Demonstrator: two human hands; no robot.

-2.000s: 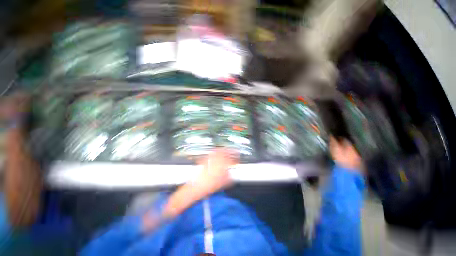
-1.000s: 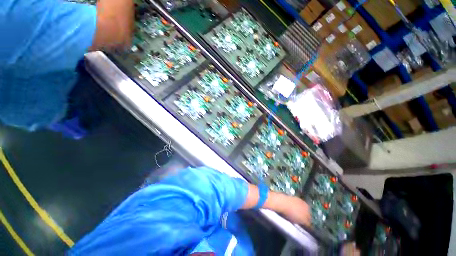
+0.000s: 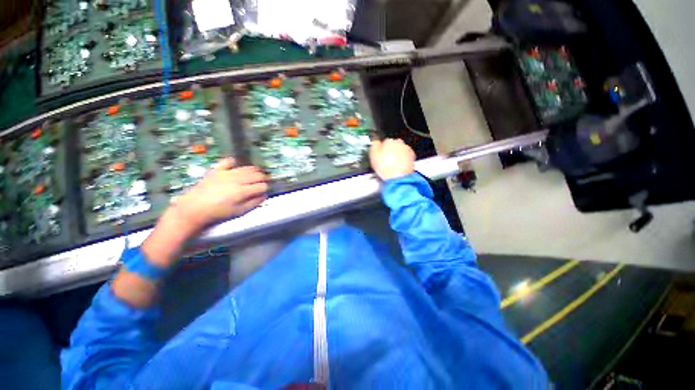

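A dark carrier [image 3: 311, 172] with four green circuit boards lies on the conveyor in front of me, each board bearing an orange block. My left hand [image 3: 221, 196] rests palm down, fingers bent, over the near edge where this carrier meets the one on its left [image 3: 154, 129]; nothing shows held in it. My right hand [image 3: 392, 158] is curled at the carrier's near right corner, beside the silver rail [image 3: 305, 199]. Its fingertips and anything inside the fist are hidden.
Another loaded carrier [image 3: 550, 82] sits at the black machine opening on the right. A hand crank [image 3: 640, 221] hangs below it. Beyond the far rail lie plastic bags [image 3: 301, 19] and another carrier with boards [image 3: 101, 46]. A blue cord [image 3: 164, 57] crosses at left.
The view has turned and levelled. Both my hands are now at the front carrier's near edge. A gap now separates this carrier from the one at the machine. The other person's arm has left the view.
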